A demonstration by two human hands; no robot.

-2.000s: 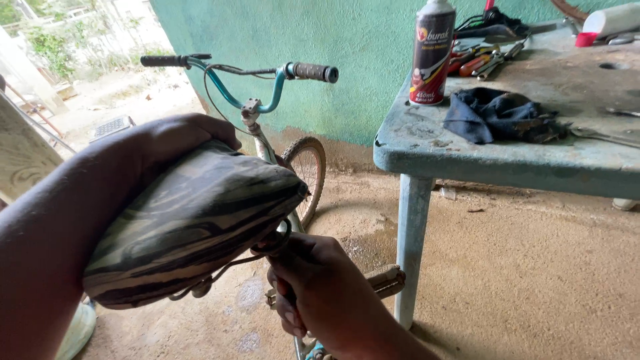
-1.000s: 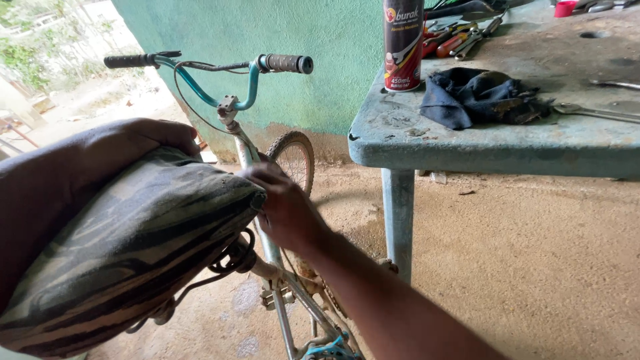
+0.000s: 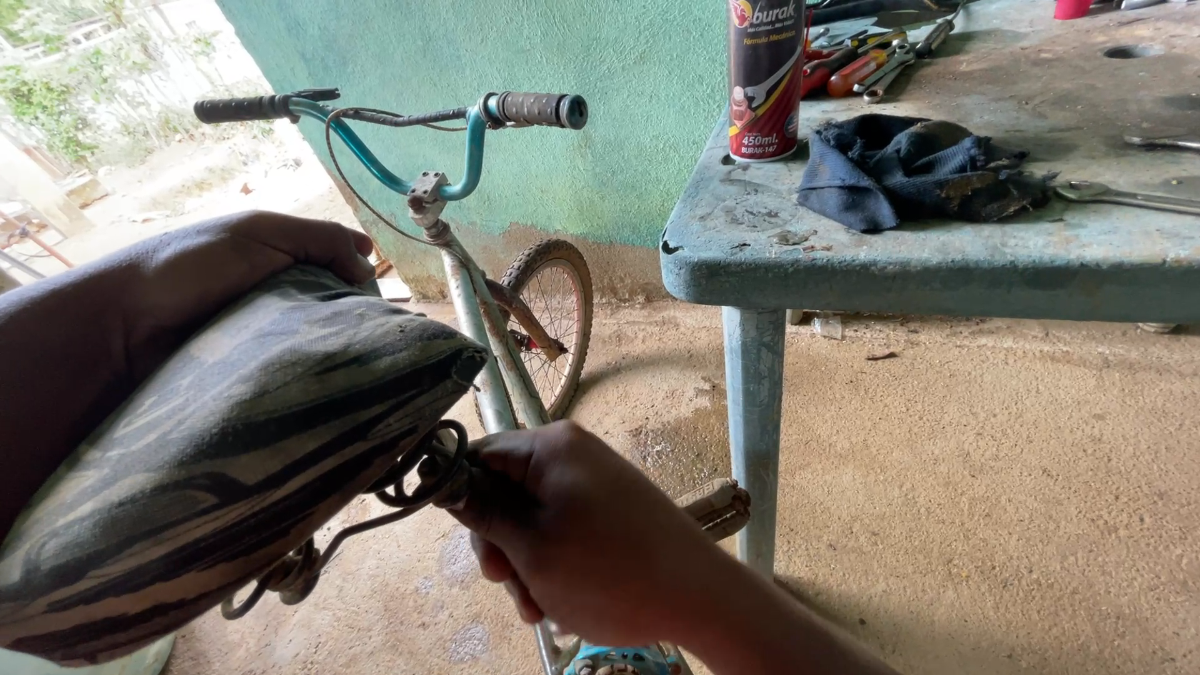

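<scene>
A bicycle saddle (image 3: 253, 441) with a striped cloth cover fills the lower left, tilted, its nose toward the centre. My left hand (image 3: 272, 239) grips it from above, near its far edge. Below the nose, my right hand (image 3: 553, 516) is closed around the seat post under the saddle's coiled wire springs (image 3: 427, 469); the fingers hide most of the post. Beyond both hands stands a BMX-style bicycle with teal handlebars (image 3: 473, 155), a worn pale frame (image 3: 478, 337) and a knobby-tyred wheel (image 3: 562, 328). Whether the post sits in the frame cannot be told.
At the right, a worn blue-green table (image 3: 900, 277) bears a spray can (image 3: 767, 84), a dark rag (image 3: 905, 173), a wrench (image 3: 1125, 195) and several screwdrivers and pliers (image 3: 858, 70). A pedal (image 3: 717, 506) sticks out near the table leg (image 3: 755, 422). A green wall (image 3: 609, 122) stands behind.
My right hand has moved from the saddle's nose down to the seat post, where it also was two seconds ago. My left hand has stayed on the saddle.
</scene>
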